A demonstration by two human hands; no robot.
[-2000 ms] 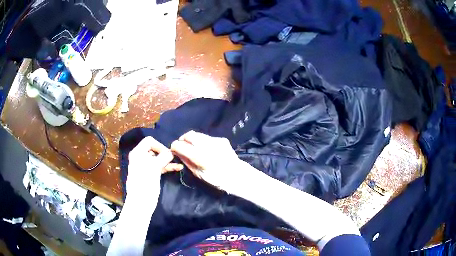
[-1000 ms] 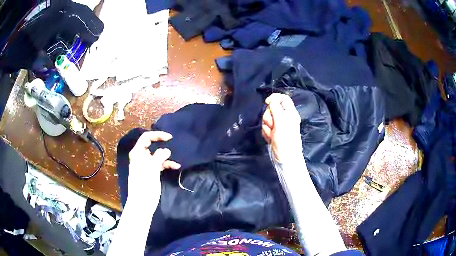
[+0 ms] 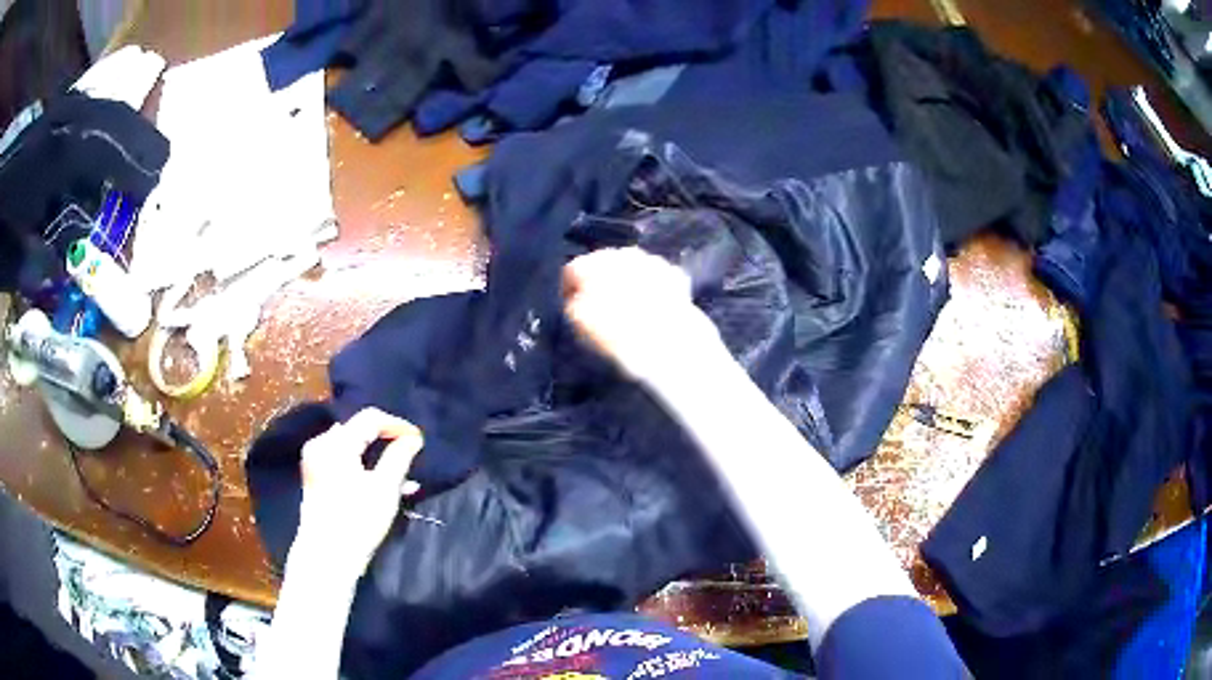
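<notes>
A dark navy jacket (image 3: 718,126) lies on the table with its shiny crinkled lining (image 3: 851,279) turned up. My left hand (image 3: 352,472) pinches the matte cloth edge at the jacket's left part, thumb and finger close together. A short pale thread end (image 3: 423,517) shows just right of it on the lining. My right hand (image 3: 625,303) is closed, raised over the middle of the jacket, and slightly blurred. No needle can be made out in its fingers. Small pale marks (image 3: 521,341) sit on the navy cloth between the hands.
Brass-coloured snips (image 3: 944,421) lie on the table (image 3: 990,352) at right. At left are a white-and-green thread cone (image 3: 106,286), a corded electric cutter (image 3: 83,381), yellowish rings (image 3: 184,361) and white fabric (image 3: 246,160). Navy garments (image 3: 572,47) are heaped behind; a blacker one (image 3: 964,126) lies right.
My right hand left the left hand's side and moved out to the right over the lining. My left hand stays near the jacket's left edge. The view has shifted, moving everything leftward.
</notes>
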